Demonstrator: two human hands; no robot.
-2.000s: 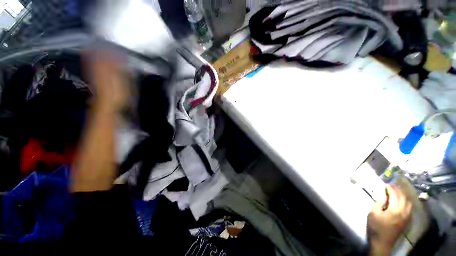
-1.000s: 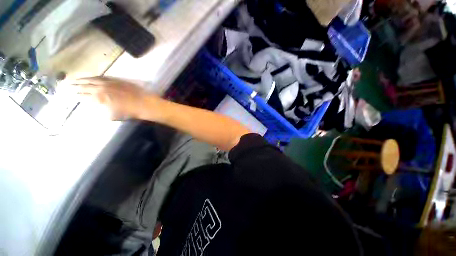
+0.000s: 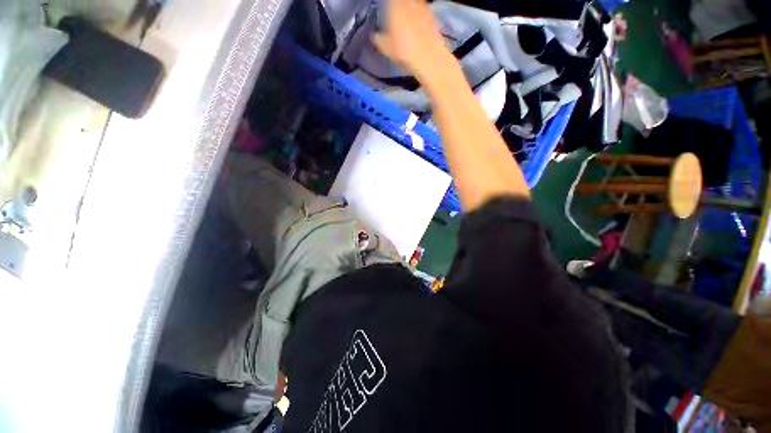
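My right hand (image 3: 407,35) is at the top of the view, over grey-white and black cut fabric pieces (image 3: 482,42) in the blue lattice crate (image 3: 372,118). The hand is blurred and partly cut off by the top edge, so its grip cannot be told. My bare right forearm reaches across the crate from a black sleeve. My left hand is not in view.
The white sewing table (image 3: 76,338) with its rounded edge is at the left, with a black phone (image 3: 110,68) on it. A white board (image 3: 389,182) stands beside the crate. A round wooden stool (image 3: 685,184) is at the right, on green floor.
The view has swung further right, away from the needle area. My right hand has left the sewing table and moved over to the crate of fabric pieces. My left arm, seen earlier, is out of view.
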